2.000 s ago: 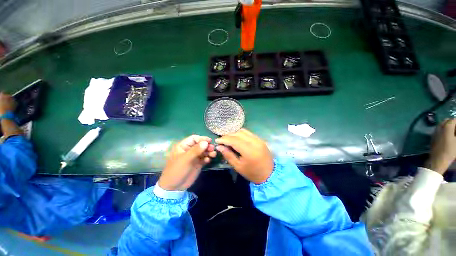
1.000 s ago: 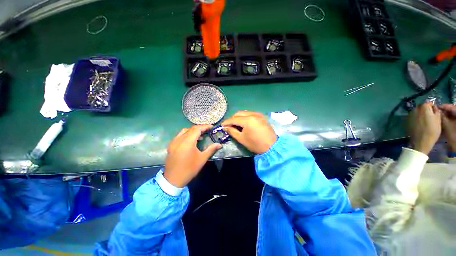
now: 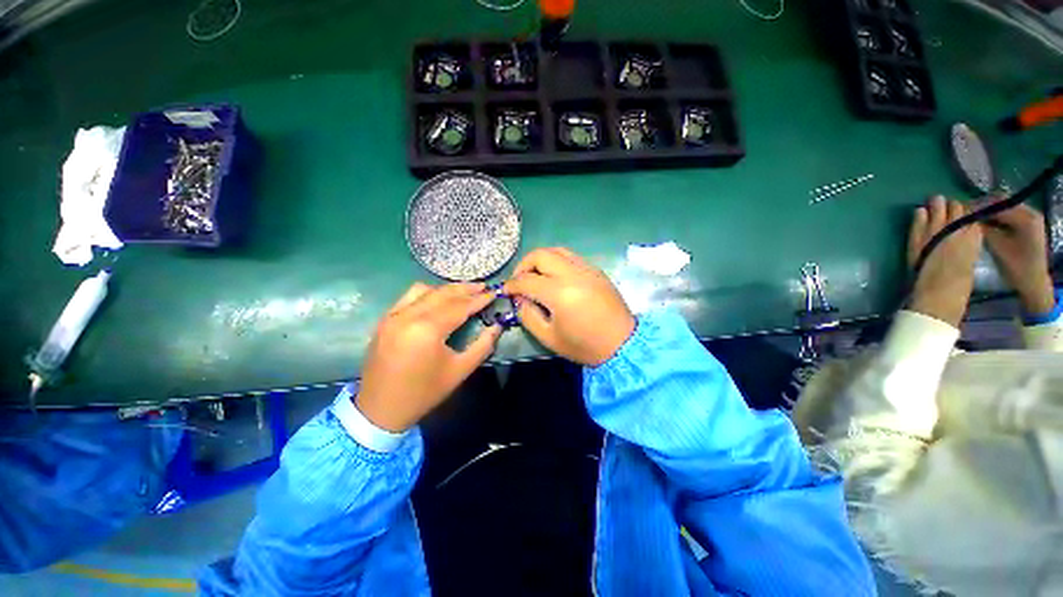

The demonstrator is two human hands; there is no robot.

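A small dark watch unit [image 3: 502,310] with shiny metal inside is held between the fingertips of both hands at the bench's front edge. My left hand [image 3: 417,348] grips its left side, and my right hand [image 3: 571,303] grips its right side. The fingers hide part of the unit. The round speckled screw plate [image 3: 463,225] lies just behind the hands. A black blister tray [image 3: 571,159] behind the plate holds several similar units in its square pockets; two back-row pockets show no unit. The orange screwdriver [image 3: 557,9] is cut off by the top edge, above the tray.
A dark blue bin [image 3: 140,175] of silver parts, a white cloth [image 3: 88,192] and a white tube [image 3: 72,324] are left. White scrap [image 3: 659,258], thin tweezers [image 3: 842,188], a binder clip [image 3: 815,313] and a second tray [image 3: 892,70] are right. A neighbour's hands [image 3: 947,259] are far right.
Both hands first brought the unit into clear view between them, then their fingers closed further over it. The screwdriver has shifted up to the top edge. The view has moved, shifting the bench items left and up.
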